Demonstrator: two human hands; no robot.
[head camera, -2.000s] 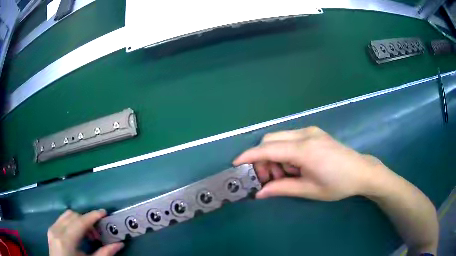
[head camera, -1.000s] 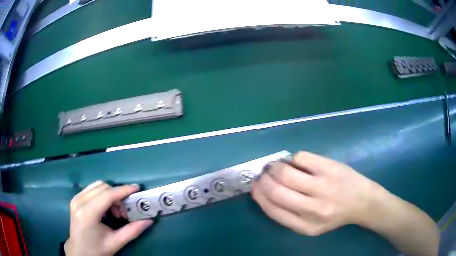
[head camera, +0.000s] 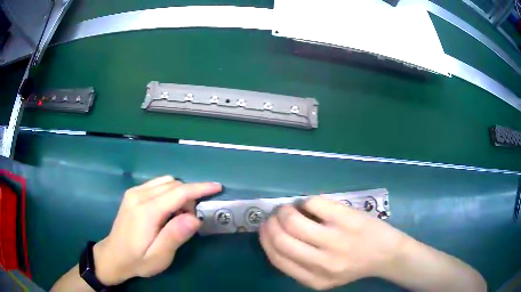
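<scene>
A grey six-seat bar housing (head camera: 240, 215) lies socket side up on the green mat. Round seats with shiny centres show at both ends; its middle is hidden by my right hand. My left hand (head camera: 165, 222) holds the bar's left end between thumb and fingers. My right hand (head camera: 325, 239) is over the middle seats with bent fingertips at the bar's face; whether it holds a small part is hidden.
A paler bar housing (head camera: 228, 104) lies beyond the pale strip. Another bar (head camera: 63, 99) with a red light spot is at left, and one (head camera: 506, 136) at the right edge. A white board (head camera: 360, 28) is at the far side. A red bin (head camera: 12, 222) stands at near left.
The view has turned left, so the bars beyond appear further right. My right hand has moved from the held bar's right end to its middle seats. My left hand still holds the left end.
</scene>
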